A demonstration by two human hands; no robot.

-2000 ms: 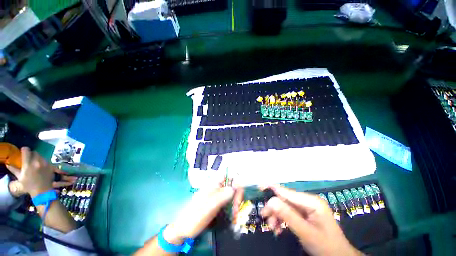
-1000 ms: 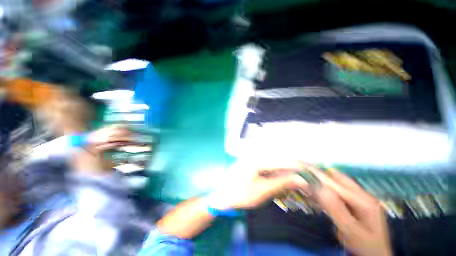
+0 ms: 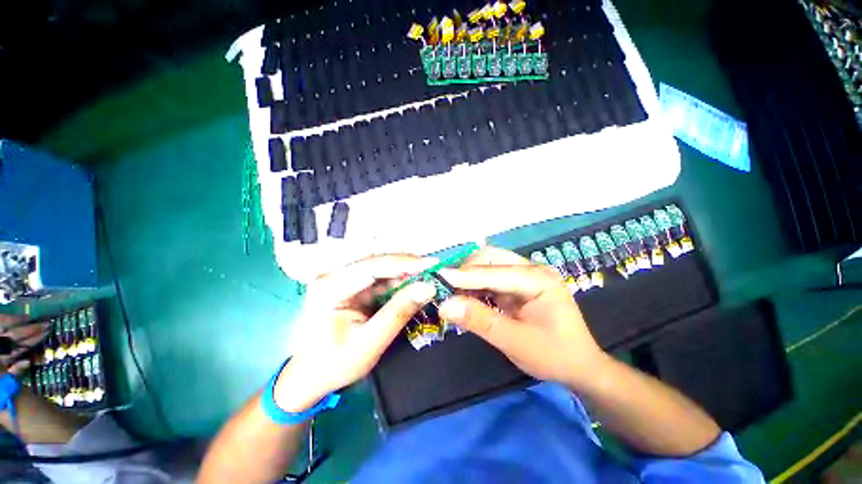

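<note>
My left hand (image 3: 354, 317), with a blue wrist strap (image 3: 284, 397), and my right hand (image 3: 525, 312) meet at the near edge of the white sheet (image 3: 454, 213). Between them they hold a board panel with a long green edge strip (image 3: 463, 255); a small black part (image 3: 442, 285) shows at my fingertips. Yellow-and-white wire ends (image 3: 425, 333) hang below my fingers; which hand they hang from is hard to tell. The work tray (image 3: 473, 378) lies beneath, with a row of small circuit boards (image 3: 614, 248) along its far side.
Black parts (image 3: 378, 146) stand in rows on the sheet, with another board panel (image 3: 487, 64) on them. Loose green strips (image 3: 249, 198) lie left. A paper slip (image 3: 704, 128) and stacked trays (image 3: 784, 142) are right. An empty tray (image 3: 728, 364) is lower right. A blue machine (image 3: 47, 213) and another person's hand (image 3: 21, 340) are left.
The view has swung and now looks further down. My hands are together around the panel, and its green strip shows clearly. The other person's orange-handled tool is out of view.
</note>
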